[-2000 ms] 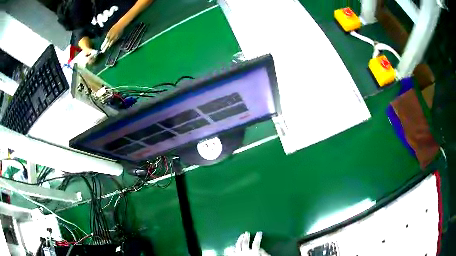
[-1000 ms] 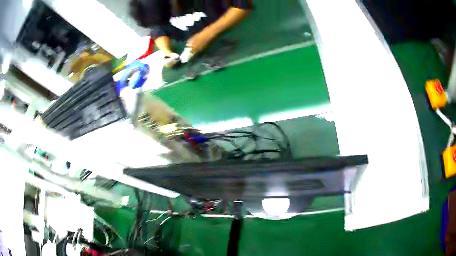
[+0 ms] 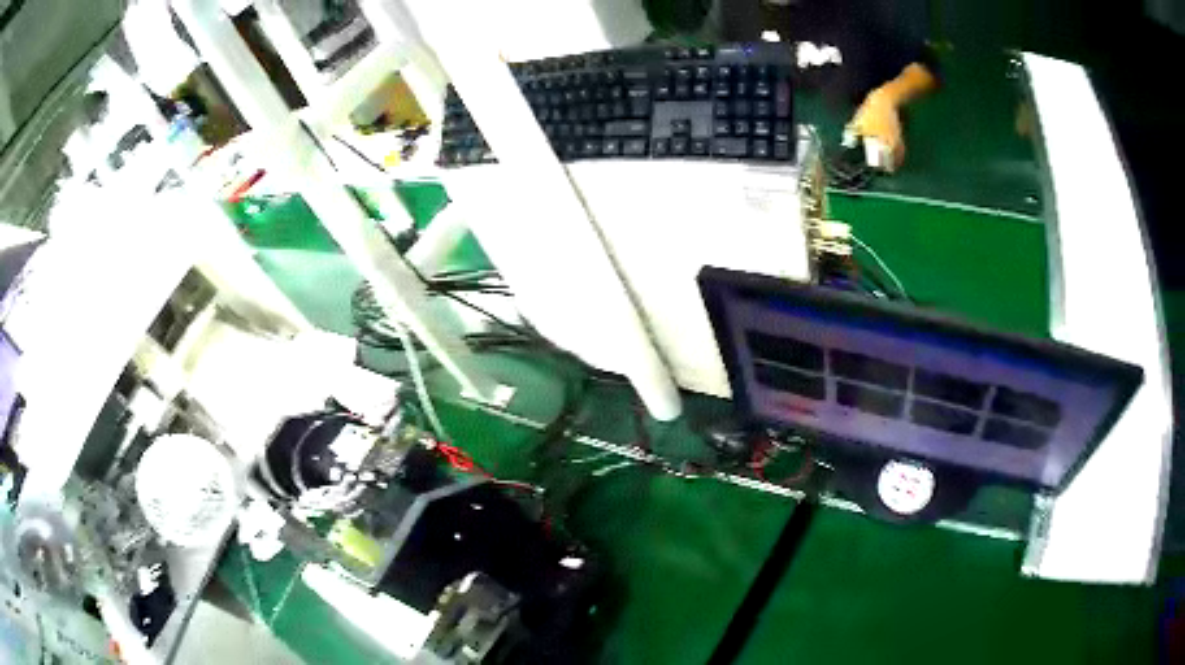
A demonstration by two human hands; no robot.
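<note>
Neither of my hands shows in the view. Nearest in front of me is a press fixture (image 3: 474, 539), a dark blocky machine at the lower left of centre, blurred and overexposed. A pale green-yellow plate (image 3: 354, 540) shows at its left side. Whether a part lies in it I cannot tell. A black cable coil (image 3: 302, 455) is behind it, and a small white fan (image 3: 186, 489) with a round grille stands to its left.
A monitor (image 3: 929, 383) with dark image tiles stands right, a round white sticker (image 3: 906, 486) below it. A black keyboard (image 3: 650, 111) lies on a white cabinet (image 3: 663, 247). White posts cross the upper left. Another person's hand (image 3: 880, 127) shows at upper right.
The view has swung left: the monitor and keyboard now sit further right, and the press fixture and fan have come into view. The white-gloved fingers and yellow boxes seen earlier are out of view.
</note>
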